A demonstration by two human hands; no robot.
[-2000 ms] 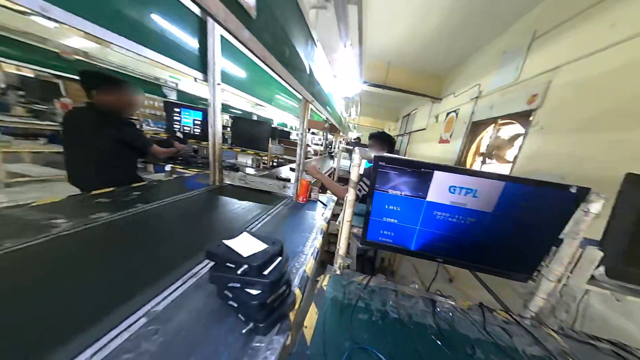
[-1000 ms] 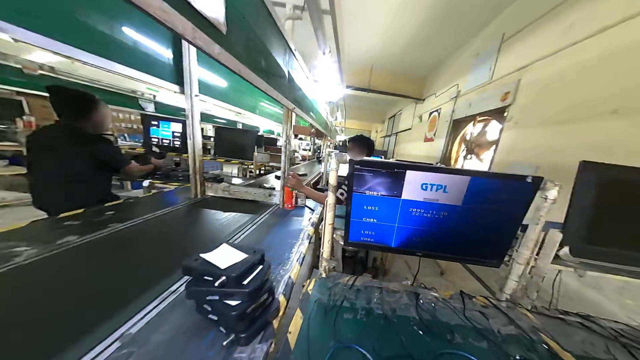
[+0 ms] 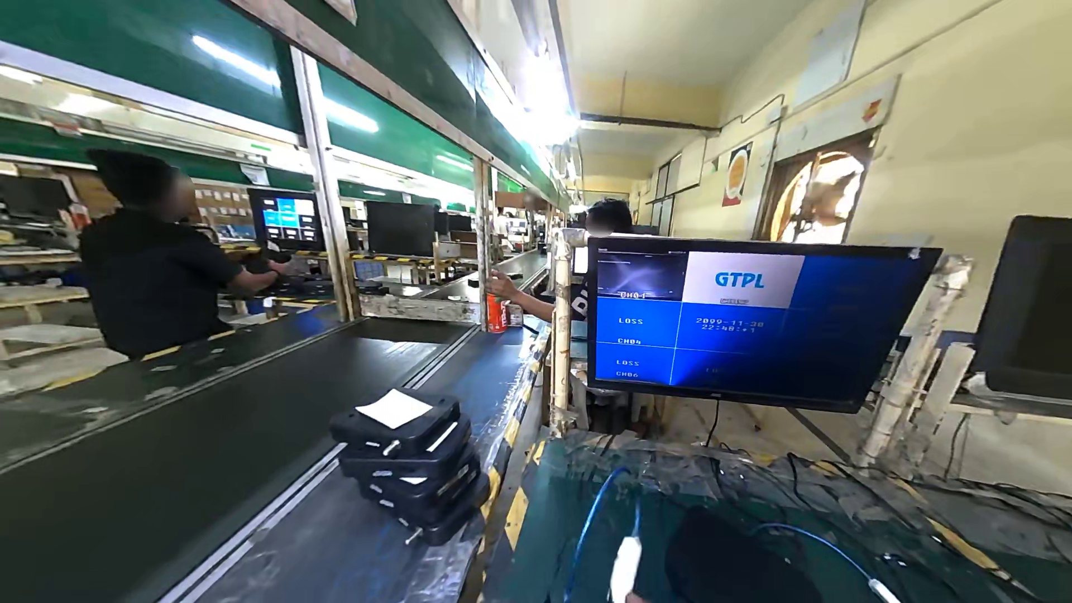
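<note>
At the bottom edge, a sliver of a fingertip (image 3: 636,598) touches or lies beside a white cable connector (image 3: 625,569); which of my hands it belongs to cannot be told. The rest of both hands is out of view. Just right of the connector is a dark rounded shape (image 3: 729,557), too unclear to name. Blue cables (image 3: 593,519) lie on the green mat, one ending in another white connector (image 3: 883,590) at the lower right. Several black plastic device cases (image 3: 410,465) are stacked unevenly on the belt's side ledge, a white paper (image 3: 394,409) on top.
A lit monitor (image 3: 754,327) stands behind the green bench (image 3: 553,494), tangled black cables (image 3: 804,477) along its back edge. To the left runs a dark conveyor belt (image 3: 226,452). A co-worker (image 3: 155,268) stands across it; another's hand (image 3: 502,286) is near an orange can (image 3: 497,314).
The white connectors and the sliver of a fingertip have come into sight at the bottom. The view has shifted. The stack of black cases stays on the ledge.
</note>
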